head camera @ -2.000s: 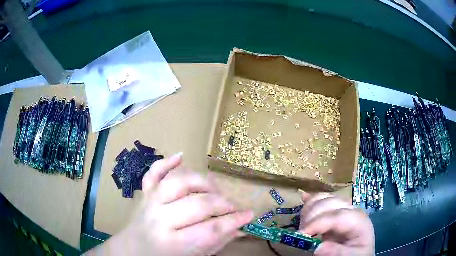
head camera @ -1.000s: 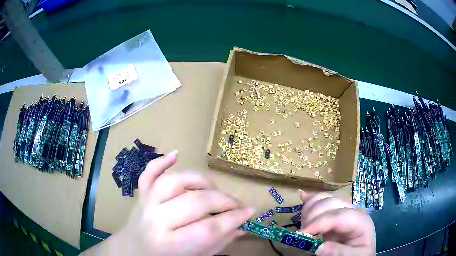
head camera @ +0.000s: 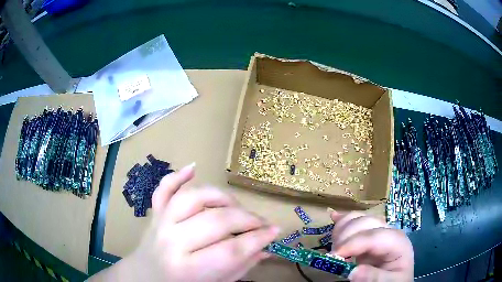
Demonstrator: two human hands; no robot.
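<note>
My left hand [head camera: 206, 234] holds the front part of a narrow green pen circuit board unit [head camera: 292, 253] and hides its front end. My right hand [head camera: 374, 245] grips the rear end at a small white connector [head camera: 335, 256]. The digital display [head camera: 327, 265] near that end glows with blue-white characters. A black power lead [head camera: 301, 272] runs below the board. Several small dark rectangular pieces lie behind the board, one of them [head camera: 302, 215] near the box. A pile of dark pieces [head camera: 144, 184] lies left of my left hand's fingers.
An open cardboard box [head camera: 238, 132] with many small gold-tan parts [head camera: 336, 118] stands behind my hands. A pale plastic bag [head camera: 165, 71] lies upper left. One unit stack [head camera: 58, 151] lies on cardboard at left, other bunches [head camera: 459, 160] at right. Cardboard [head camera: 214, 99] lies under the work.
The characters on the display have changed. The cardboard box appears shifted very slightly left. Both hands keep nearly the same hold on the board.
</note>
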